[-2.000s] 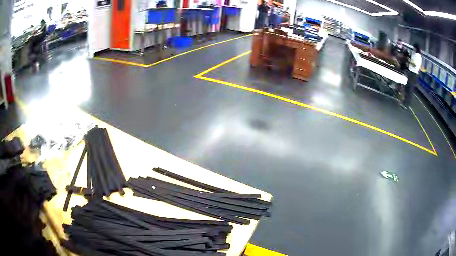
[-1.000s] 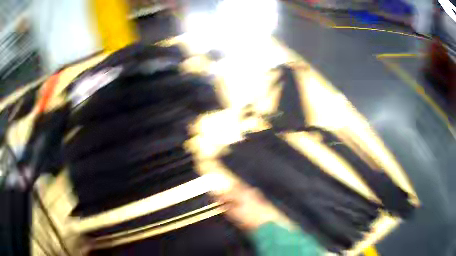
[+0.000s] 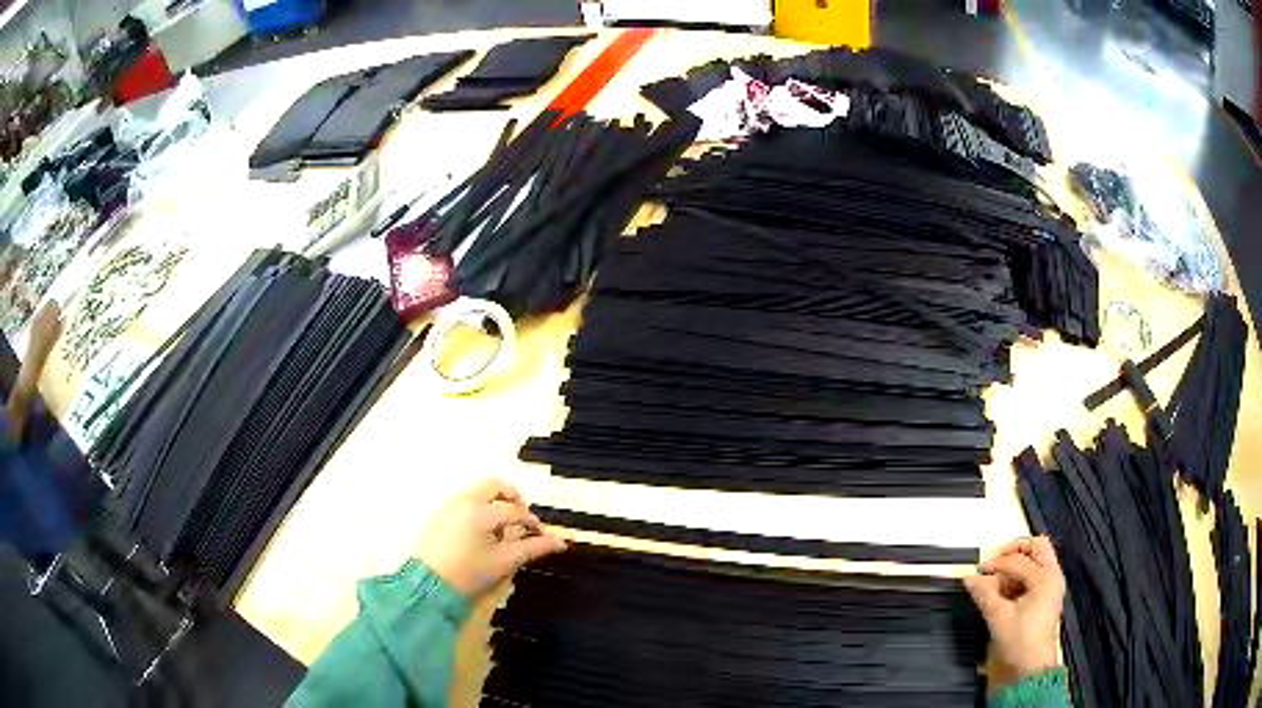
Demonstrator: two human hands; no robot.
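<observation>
Laid-out black straps [image 3: 747, 643] lie side by side in front of me, cut off by the bottom edge. A single black strap [image 3: 761, 541] lies just beyond them, with a thin gap between. My left hand [image 3: 478, 542] pinches a strap at its left end and my right hand [image 3: 1021, 598] pinches at its right end, where the single strap and the top row meet my fingers. Which of the two is held is hard to tell. The main strap stack [image 3: 789, 346] lies in wide rows beyond.
Left strap stack [image 3: 256, 401], tape roll [image 3: 471, 346], dark red card [image 3: 419, 273] and tangled straps [image 3: 554, 208] lie left. A loose strap pile [image 3: 1121, 553] and plastic bags [image 3: 1149, 228] lie right. White-and-red cloth [image 3: 761, 104] is on the far stack. A person's hand [image 3: 39, 346] shows far left.
The view has swung from the floor and right table end to the table's middle. One blurred hand showed a second ago; now both hands are in view at the strap ends.
</observation>
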